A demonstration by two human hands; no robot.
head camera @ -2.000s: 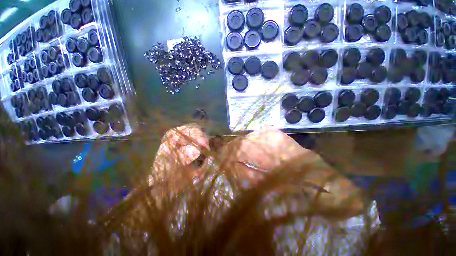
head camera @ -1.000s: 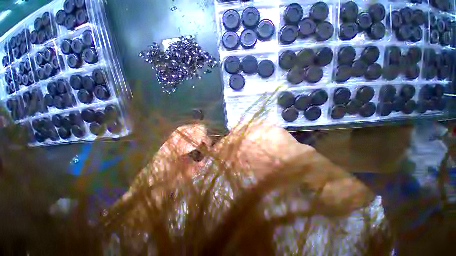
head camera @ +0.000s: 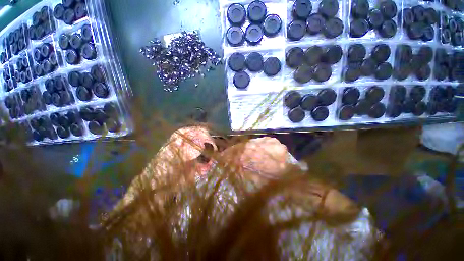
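Observation:
My left hand [head camera: 185, 145] is at the bench's near edge, partly behind hair. A small dark round part [head camera: 207, 152] is pinched at its fingertips. My right hand [head camera: 264, 155] is close beside it on the right, its fingers curled. Hair hides much of both hands, and I cannot tell what the right hand holds. The right compartment tray [head camera: 254, 109] holds groups of round black parts [head camera: 254, 33]; its near-left cell has none. A heap of tiny shiny fittings [head camera: 180, 58] lies between the trays.
A left compartment tray [head camera: 125, 97] also holds black parts. A pale patch [head camera: 169, 38] shows at the heap's far edge. One dark round item [head camera: 200, 113] lies just beyond my left hand. Blue and brown items show blurred below the bench edge. Hair crosses the lower view.
My right hand has drawn back slightly towards me and its fingers look more curled. The thin tool line seen across it earlier no longer shows clearly. The left hand stays nearly in place.

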